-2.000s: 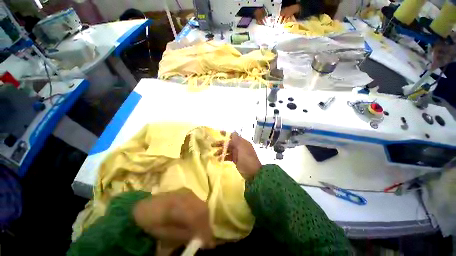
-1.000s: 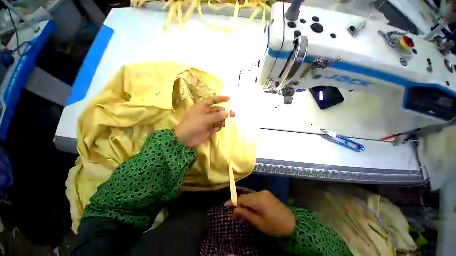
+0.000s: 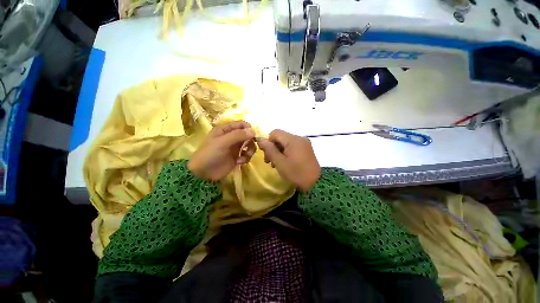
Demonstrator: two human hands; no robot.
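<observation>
The pale yellow garment piece (image 3: 139, 112) lies heaped on the table's left part and hangs over the front edge. A shinier tan-gold patch (image 3: 204, 100) shows in its upper part. My left hand (image 3: 222, 151) and my right hand (image 3: 291, 158) meet fingertip to fingertip over the cloth, left of the needle area. Both pinch a narrow yellow strip (image 3: 239, 184), which loops down below my left fingers. The fingertips partly hide the strip, and bright lamp glare washes out the cloth just above.
The sewing machine head (image 3: 379, 35) stands at upper right. A flat black object (image 3: 374, 81) lies on its bed. Blue-handled snips (image 3: 404, 135) lie to the right of my hands. A ruler strip (image 3: 426, 173) runs along the front edge. More yellow cloth (image 3: 468, 237) is below right.
My right hand has moved up from below the table edge to my left fingertips, bringing the strip's end with it. The strip was stretched straight and now loops. The view has shifted slightly.
</observation>
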